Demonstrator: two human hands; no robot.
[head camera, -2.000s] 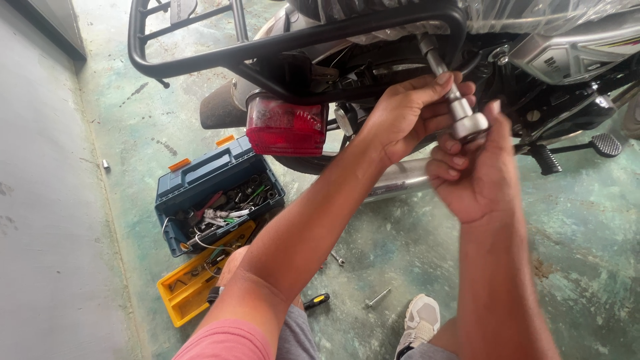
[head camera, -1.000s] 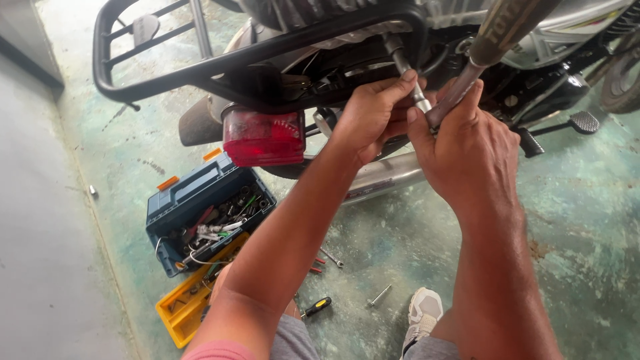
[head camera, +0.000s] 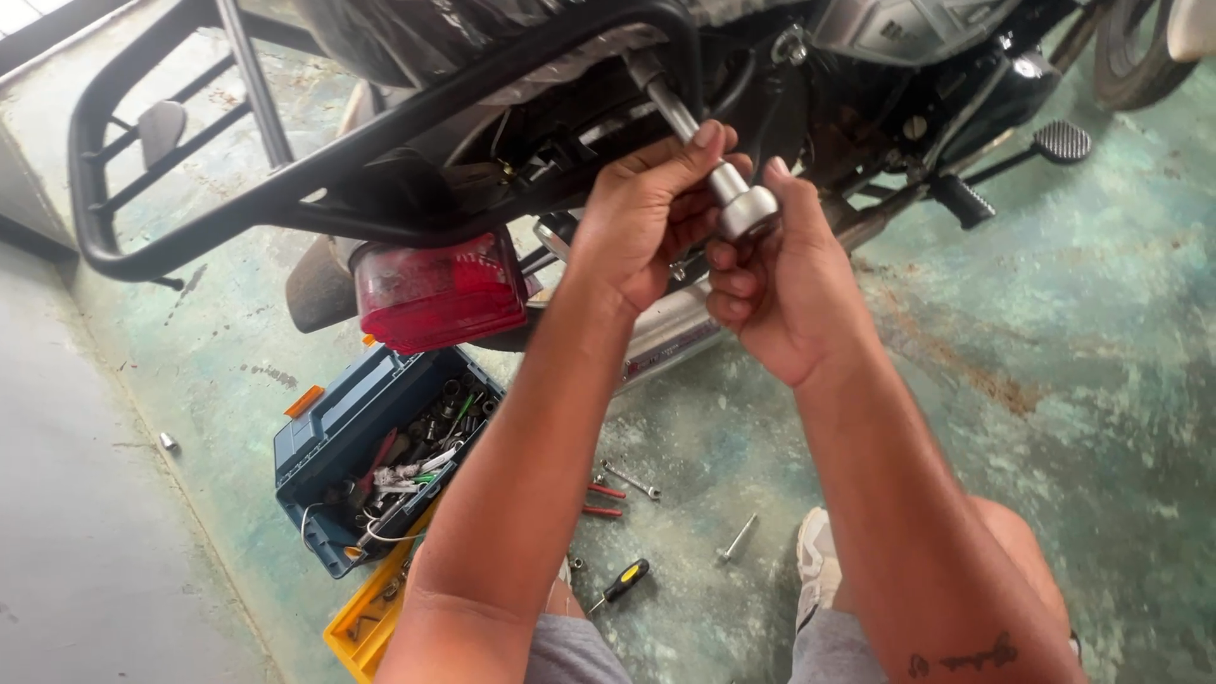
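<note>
A ratchet wrench's round metal head (head camera: 749, 211) is joined to an extension bar (head camera: 673, 112), whose socket end meets the motorcycle under the black tubular rear rack (head camera: 380, 123). My left hand (head camera: 655, 204) is closed around the extension near the ratchet head. My right hand (head camera: 793, 271) holds the ratchet at its head, thumb beside it and fingers curled below; the handle is hidden, seemingly pointing away from view. Below the rack, to the left of my left hand, is the red tail light (head camera: 437, 290).
On the floor stand a blue toolbox (head camera: 328, 427) full of tools and a yellow tray (head camera: 347, 632). A screwdriver (head camera: 624, 581), a small wrench (head camera: 632, 480), red-handled pliers (head camera: 603, 501) and a bolt (head camera: 738, 539) lie near my feet. A silver exhaust pipe (head camera: 670, 332) runs beneath my hands.
One second ago the ratchet handle pointed up to the right with my right hand near its head; now the handle no longer shows and the round head faces up between my hands.
</note>
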